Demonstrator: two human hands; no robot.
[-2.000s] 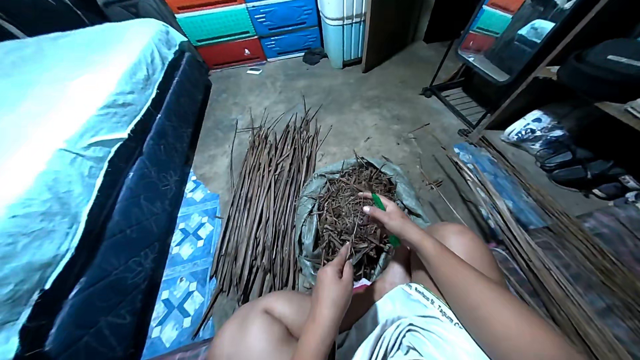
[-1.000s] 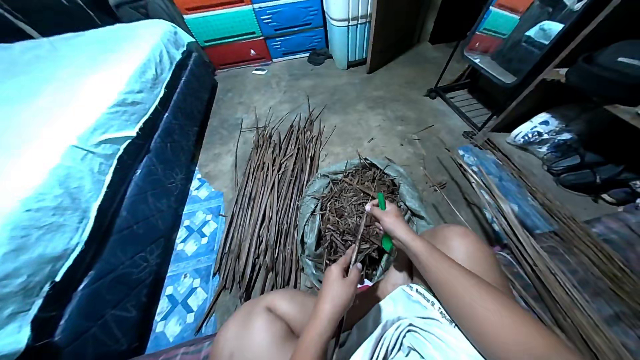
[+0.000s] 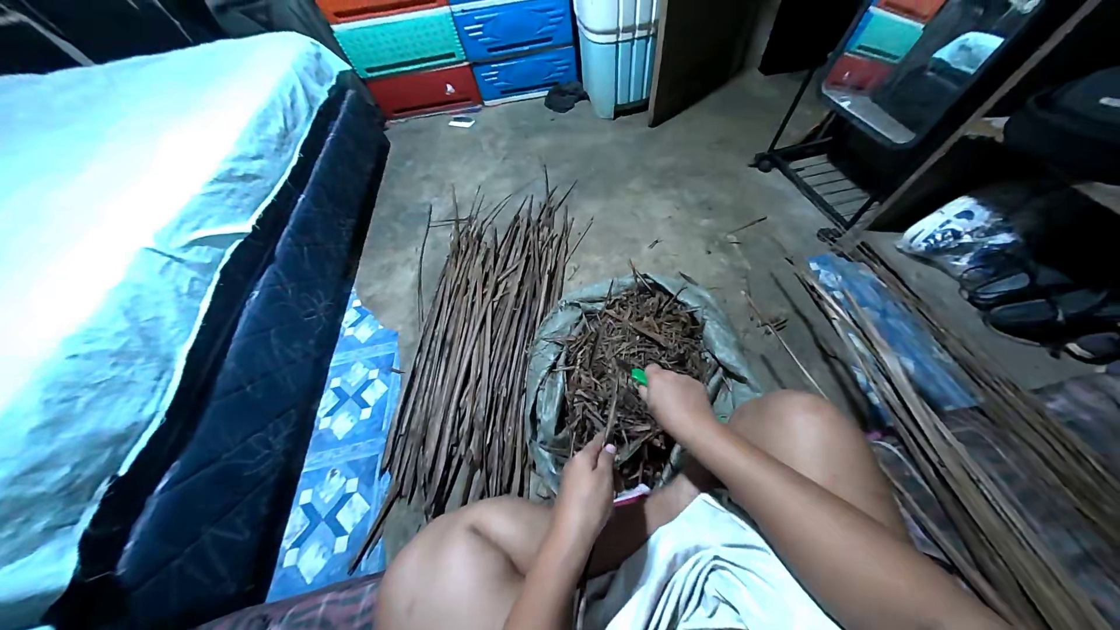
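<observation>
My left hand grips a thin brown dried stalk that points up over the open sack. My right hand is closed around a green-handled tool, likely a knife; its blade cannot be made out. Short brown scraps fill the sack, which stands between my knees. Left of the sack lies a large bundle of long dried stalks on the floor. More long flat strips lie on the right beside my knee.
A bed with a dark mattress is on the left, with blue patterned floor covering next to it. Coloured plastic drawers stand at the back. A wheeled black rack with a mirror and dark sandals are at the right.
The green-handled tool was more visible in my right hand before; now that hand is turned, with only the tool's end showing. My left hand stays low over the sack's near side.
</observation>
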